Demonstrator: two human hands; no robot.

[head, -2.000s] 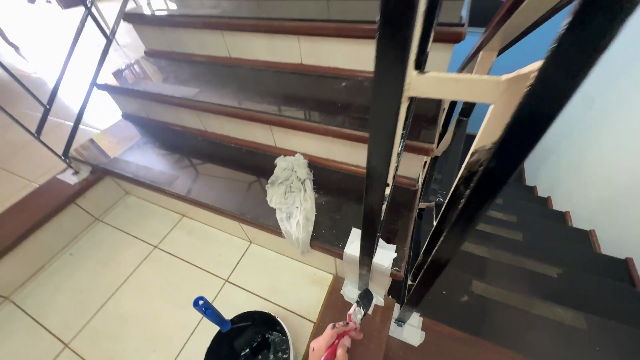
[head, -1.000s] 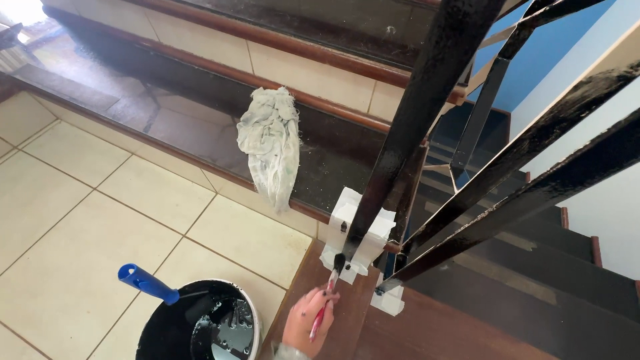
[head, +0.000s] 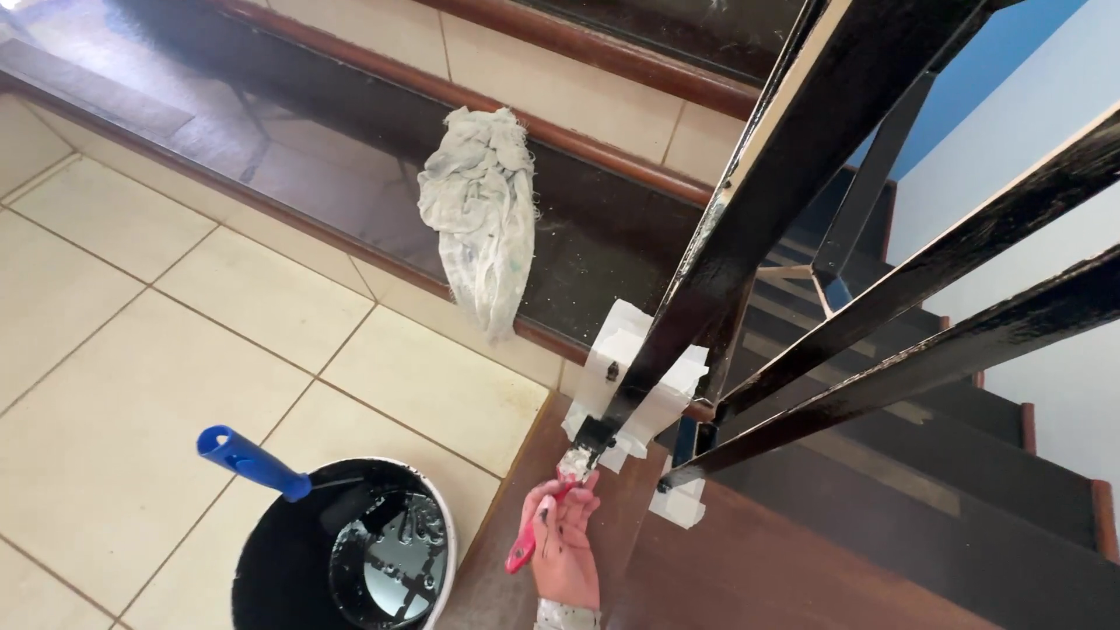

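Note:
My right hand [head: 564, 534], with dark paint spots on it, grips a red-handled paintbrush [head: 575, 464]. The brush's black bristles touch the foot of a black metal railing post [head: 700, 306]. White masking tape [head: 669, 398] surrounds that foot and bears a black spot. My left hand is out of view. At the bottom left stands a bucket [head: 452, 534] with glossy black paint inside; a tool with a blue handle [head: 254, 464] leans over its rim. A crumpled, stained whitish rag [head: 486, 219] lies on the dark stair tread, its lower end hanging over the edge.
Cream floor tiles [head: 219, 376] spread across the left. Dark stair treads with reddish-brown edges [head: 595, 52] rise above. More black railing bars [head: 945, 359] slant across the right, one with tape [head: 678, 503] at its foot. Behind them a dark staircase [head: 919, 464] descends beside a wall.
The view has moved closer to the post's foot. My right hand has turned, and the brush's bristles are now against the bottom of the post. The rag remains on the tread.

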